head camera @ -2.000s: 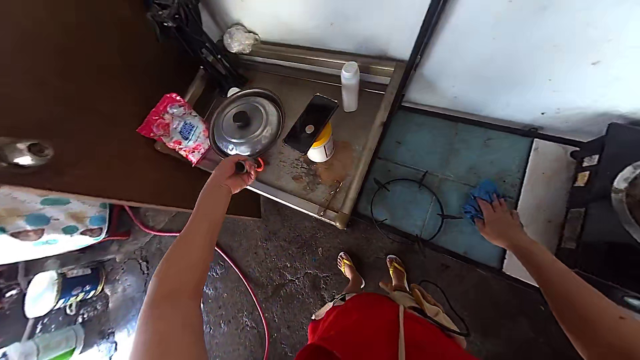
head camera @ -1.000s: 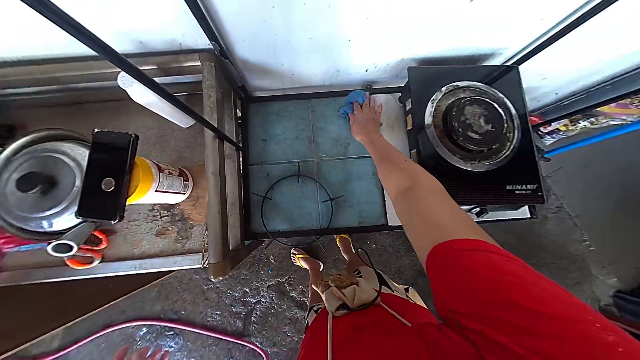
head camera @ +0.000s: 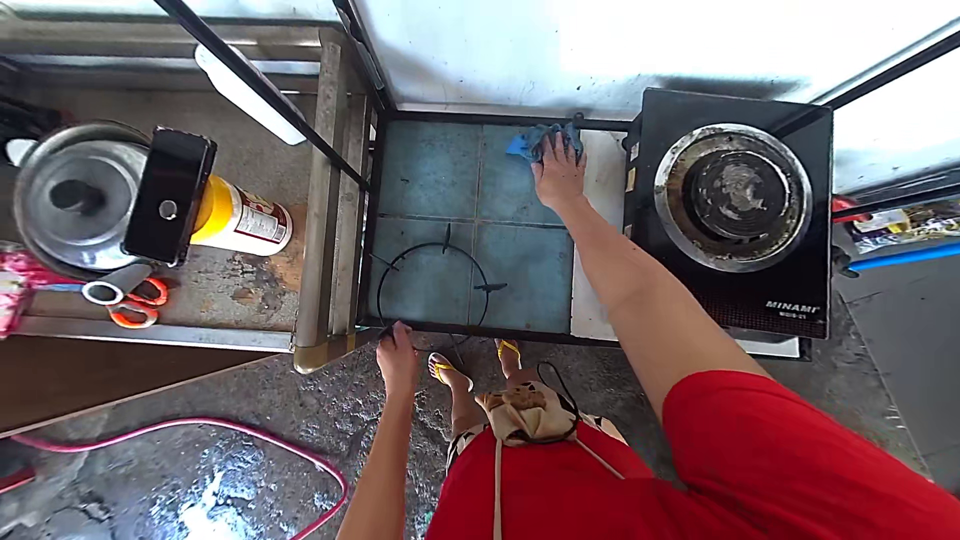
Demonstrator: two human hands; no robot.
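Note:
My right hand [head camera: 560, 171] presses a crumpled blue cloth [head camera: 541, 142] against the blue tiled counter [head camera: 429, 161], near its back edge and beside a white strip. At the counter's front left edge, my left hand [head camera: 397, 352] has its fingers closed at the rim of a black wire pot-stand ring [head camera: 486, 289]. The ring lies mostly over the front left tile, with part reaching past the edge. Just right of the counter stands a black single-burner stove [head camera: 733, 196] with a stained metal ring.
On the left bench are a lidded metal pot [head camera: 79, 196], a phone [head camera: 169, 196] leaning on a yellow-and-white bottle [head camera: 244, 217], orange-handled scissors [head camera: 137, 304] and a white bottle [head camera: 247, 94]. A black metal post [head camera: 262, 86] crosses above. A pink hose [head camera: 225, 424] lies on the wet floor.
My left hand has come up to the ring at the counter's front edge. My right hand and the cloth are farther back than two seconds ago. The view has swung right.

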